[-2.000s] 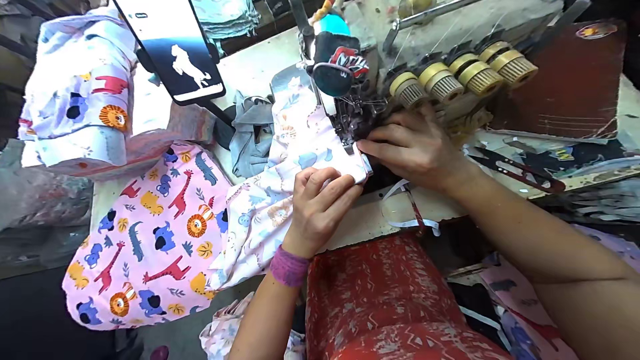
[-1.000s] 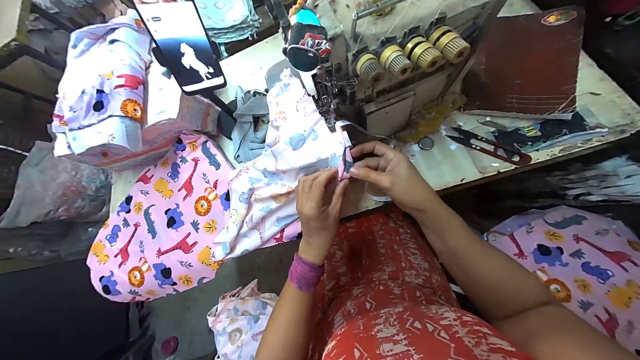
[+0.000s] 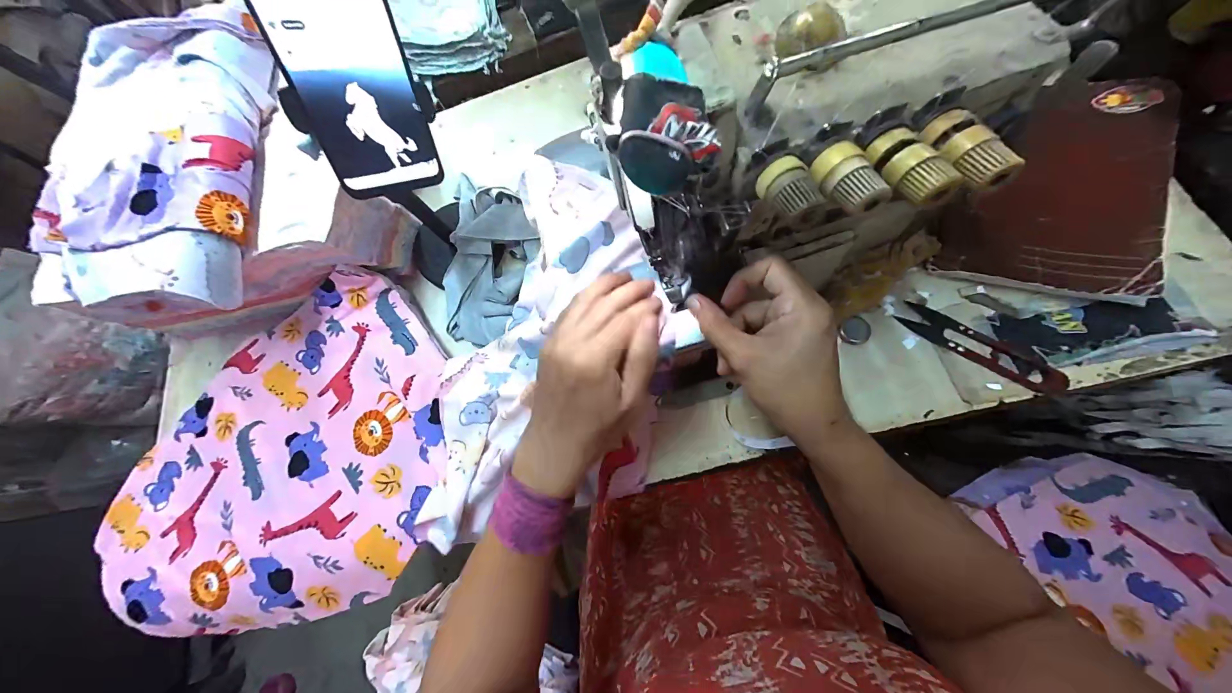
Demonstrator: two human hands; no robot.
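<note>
Pink animal-print fabric (image 3: 318, 452) hangs over the table's left part, joined or overlapped by paler printed fabric (image 3: 577, 231) that runs under the presser foot (image 3: 674, 287) of an overlock sewing machine (image 3: 847, 115). My left hand (image 3: 602, 361) lies over the pale fabric just left of the foot, fingers bent; whether they pinch the cloth is hidden. My right hand (image 3: 775, 342) is right of the foot, thumb and forefinger close to the fabric's edge there; a grip on it cannot be made out. Several yellow tension knobs (image 3: 895, 166) stand above the right hand.
A phone (image 3: 371, 125) in a holder and stacked printed fabric (image 3: 144, 164) stand at the left. Grey cloth (image 3: 491, 260) lies beside the machine. Thread snips (image 3: 987, 346) and a dark red board (image 3: 1068, 192) are at the right. More printed fabric (image 3: 1116, 558) lies low right.
The fabric edge that both hands held up in front of the foot a second ago is now down by the foot. Both hands have moved in close to it.
</note>
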